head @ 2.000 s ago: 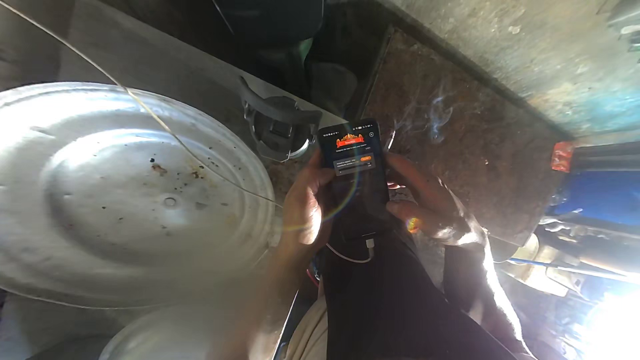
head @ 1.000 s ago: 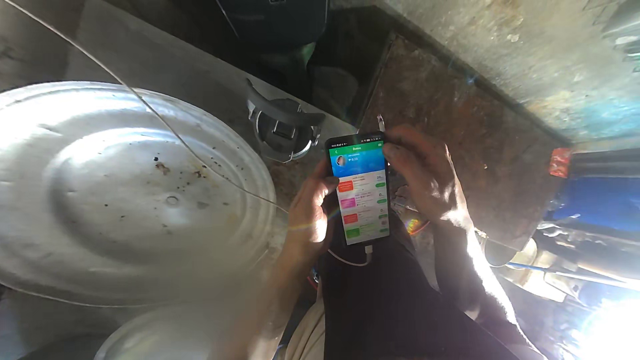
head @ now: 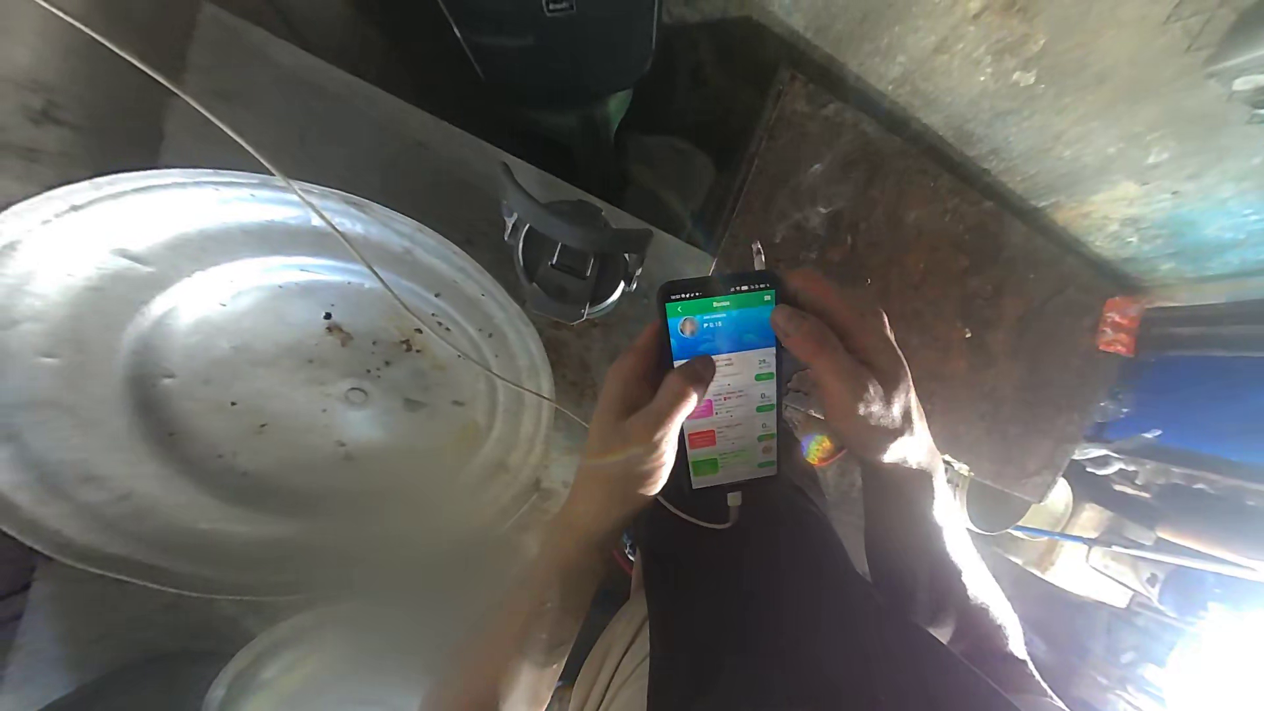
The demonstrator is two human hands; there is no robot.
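Observation:
A lit smartphone (head: pixel 726 385) stands upright between both my hands, with a green and blue bar above a list of coloured tiles. My left hand (head: pixel 642 415) grips its left side, the thumb lying over the screen. At its upper right side, my right hand (head: pixel 849 365) holds the edge, thumb near the top corner, and a thin whitish stick (head: pixel 758 255) shows just beyond the fingers. A white charging plug (head: pixel 734 500) sits in the phone's lower end, and its pale cable (head: pixel 346 242) runs off to the upper left across a large metal lid.
The large round aluminium lid (head: pixel 247 326) with dark crumbs fills the left. Another round metal piece (head: pixel 326 662) lies below it. A dark-handled round metal-and-plastic object (head: pixel 573 252) is beyond the phone. A brown board (head: pixel 918 247) and a red packet (head: pixel 1119 326) are at the right.
The phone's screen has gone from a dark page to a bright green and blue list. My left thumb has moved onto the screen. My right hand has moved up along the phone's right side.

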